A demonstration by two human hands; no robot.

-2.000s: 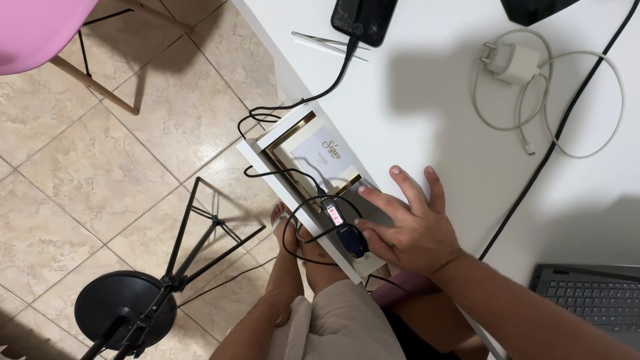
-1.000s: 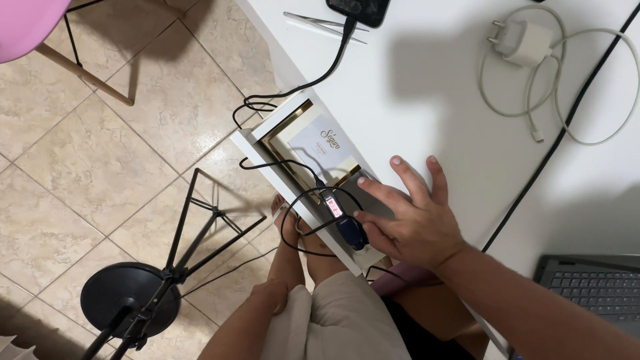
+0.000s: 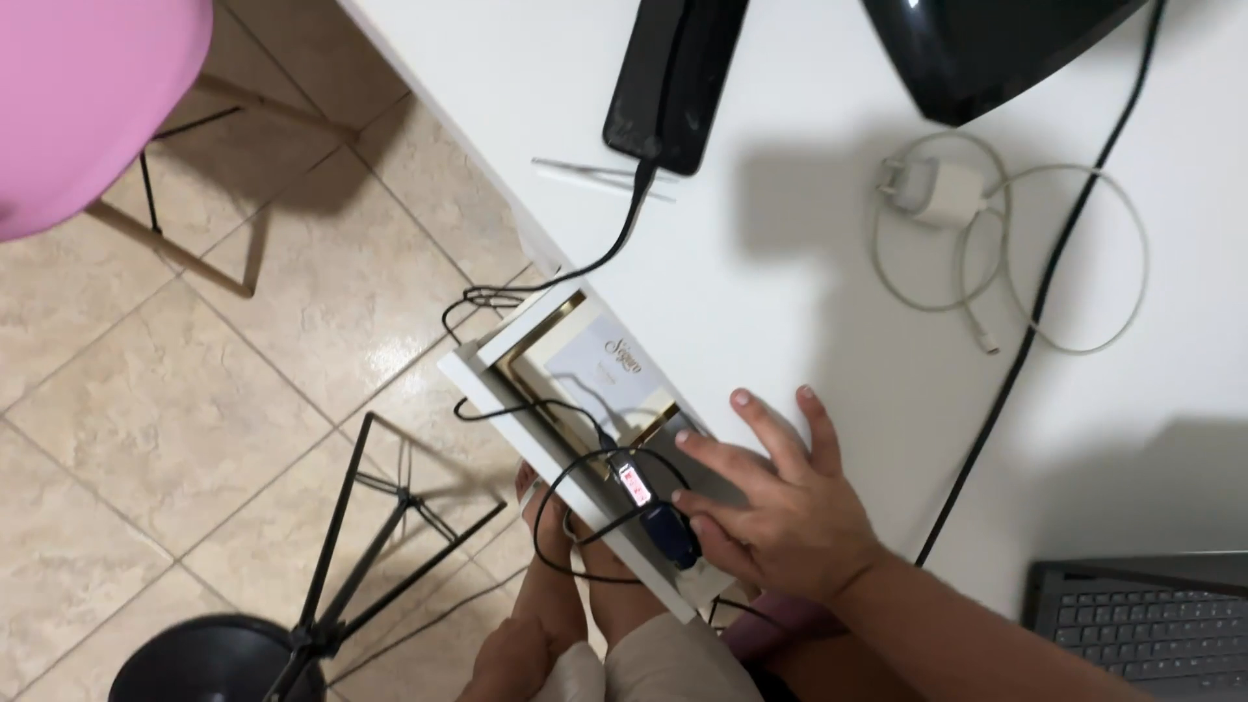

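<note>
My right hand is spread over the table edge and an open drawer, holding nothing visible. Its lower fingers are beside a dark blue plug joined to a small USB meter with a lit red display. A black cable loops around the meter; a cable also runs into a black phone on the table. Inside the drawer lies a white and gold box bearing writing. Low in view, what seems to be my left hand rests against my leg, its fingers unclear.
Metal tweezers lie beside the phone. A white charger with a coiled cable, a thick black cable, a glossy black object and a laptop are on the table. A black stand and pink chair stand left.
The view has shifted slightly, showing more of the phone and the glossy black object than one second ago. My right hand stays spread beside the drawer.
</note>
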